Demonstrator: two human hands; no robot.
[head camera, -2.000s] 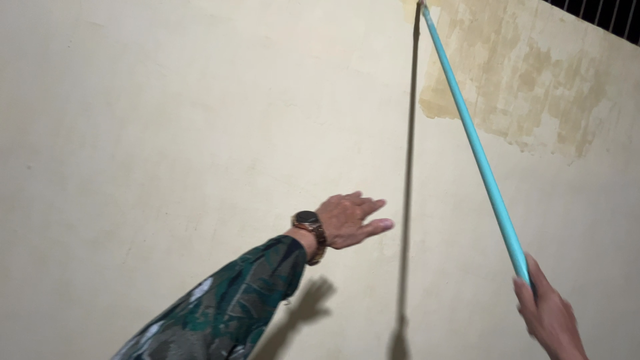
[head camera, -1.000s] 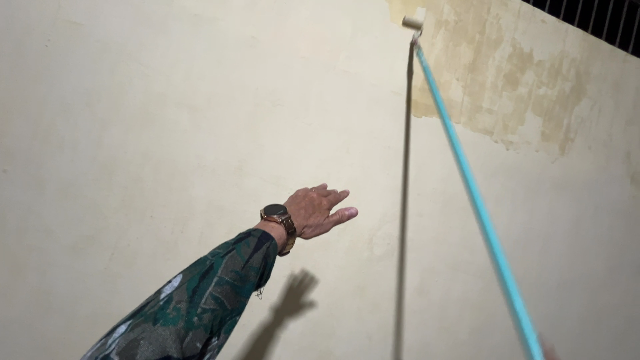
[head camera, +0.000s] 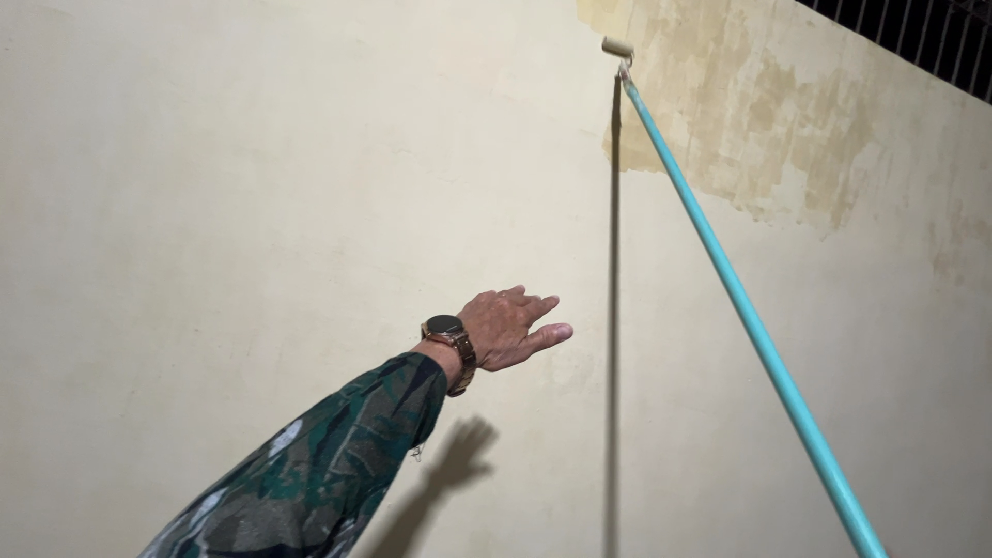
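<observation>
My left hand (head camera: 508, 329) reaches out in front of the wall with its fingers apart and nothing in it. It wears a wristwatch (head camera: 446, 325) with a dark face and a metal band, below a camouflage sleeve (head camera: 310, 473). To its right a long turquoise pole (head camera: 740, 302) slants from the lower right edge up to a small paint roller (head camera: 618, 47) near the top. The roller lies at the left border of a tan patch (head camera: 744, 116) on the wall. My right hand is out of the frame, below the lower end of the pole.
A cream wall (head camera: 232, 194) fills most of the view. At the upper right it ends in a sloping edge with dark metal bars (head camera: 922, 39) beyond. Shadows of the pole (head camera: 613, 310) and of my left arm (head camera: 434, 488) fall on the wall.
Two seconds ago my right hand showed on the pole at the lower right; now it is out of view. The roller, beyond the top edge then, has come down into view.
</observation>
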